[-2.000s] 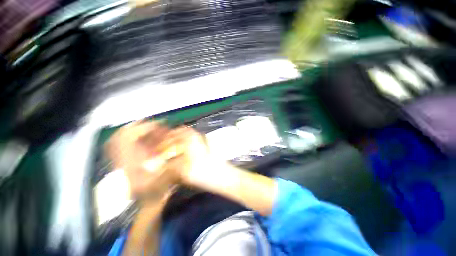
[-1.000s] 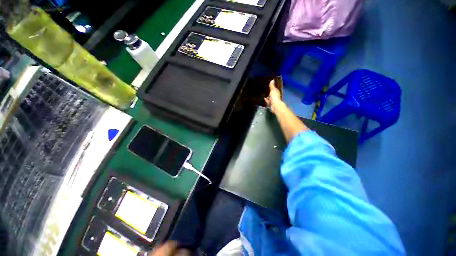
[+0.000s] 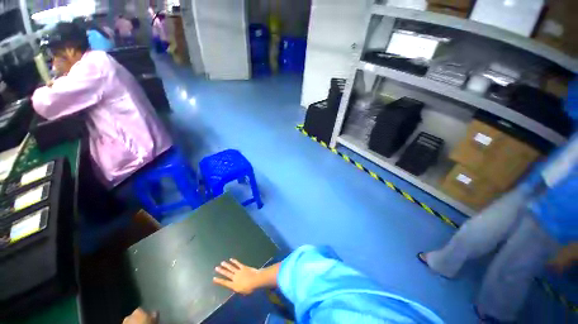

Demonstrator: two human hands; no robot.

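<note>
My right hand (image 3: 237, 276) lies palm down with its fingers spread on a dark green flat board (image 3: 184, 253), and holds nothing that I can see. My left hand (image 3: 141, 316) is at the bottom edge of the picture, mostly cut off, at the board's near left corner. Its grip cannot be made out. Phone units (image 3: 30, 226) lie in a black foam tray (image 3: 47, 266) on the bench at the left.
A person in pink (image 3: 117, 107) sits at the bench. Blue stools (image 3: 229, 166) stand behind the board. Shelves (image 3: 405, 79) hold cartons and black trays at the right. Another person's legs (image 3: 500, 253) are at the right. A brown box edge (image 3: 147, 221) shows beside the board.
The view has swung right from the bench to the aisle. My right hand has come from beyond the board's far edge onto its top. The charging phone has left the view.
</note>
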